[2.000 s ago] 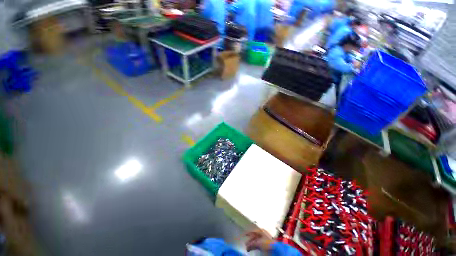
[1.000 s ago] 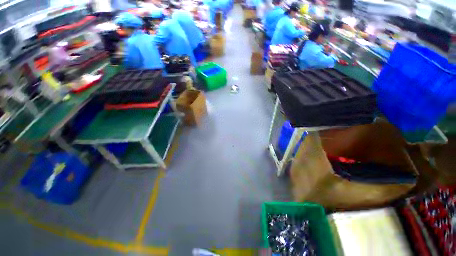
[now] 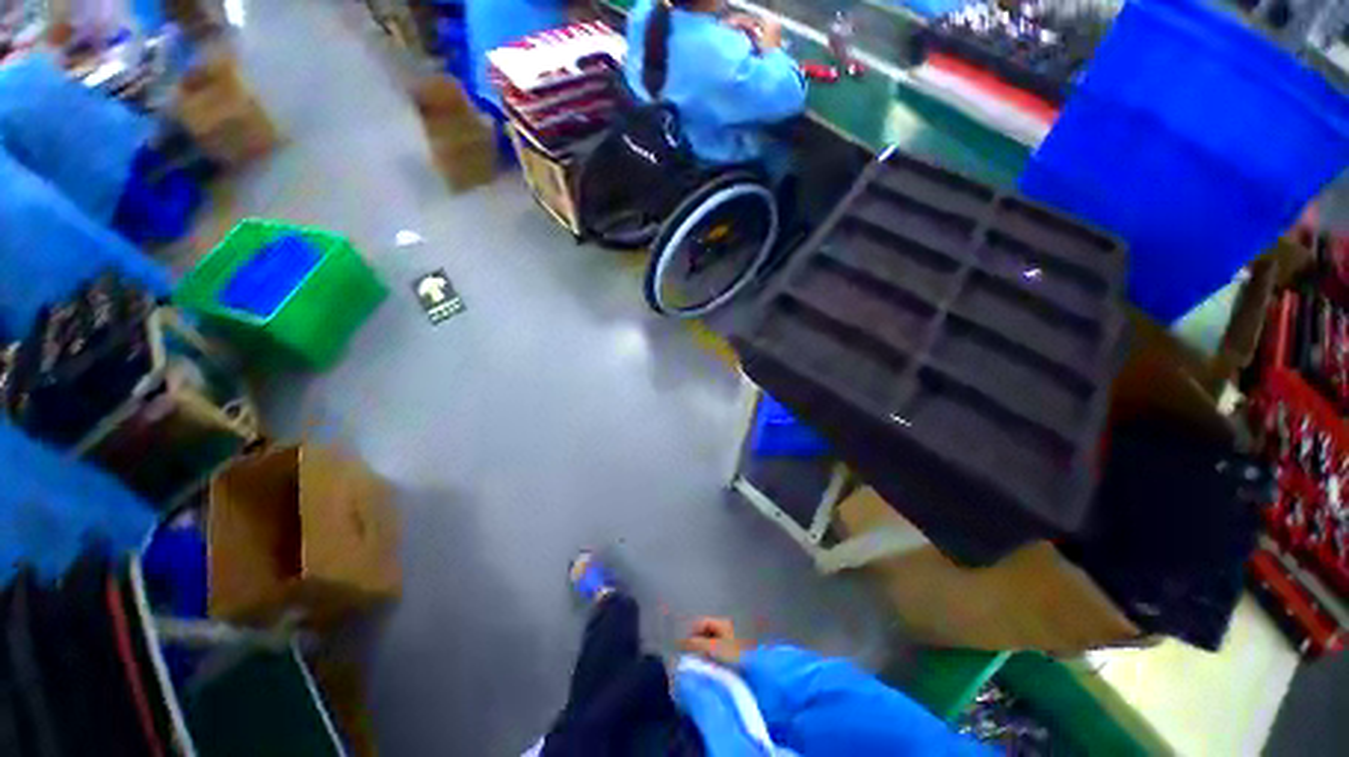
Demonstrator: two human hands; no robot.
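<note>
A stack of large-pocket black trays (image 3: 947, 333) stands on a table at the right. The top tray has big rectangular pockets that look empty. My right hand (image 3: 715, 639) is small and blurred at the lower middle, at the end of a blue sleeve, left of and below the stack and apart from it. Its fingers cannot be made out, nor whether it holds anything. My left hand is not in view.
A wheelchair (image 3: 713, 244) with a seated person in blue stands beyond the trays. A blue crate (image 3: 1184, 141) is behind them, red parts (image 3: 1309, 399) far right. Cardboard box (image 3: 303, 533) and green crate (image 3: 281, 293) stand left. Grey aisle (image 3: 474, 429) runs between; a green crate edge (image 3: 1065, 703) is low right.
The view has moved forward and turned down towards the aisle. The black trays and wheelchair are nearer. My right hand, out of the picture one second ago, shows again.
</note>
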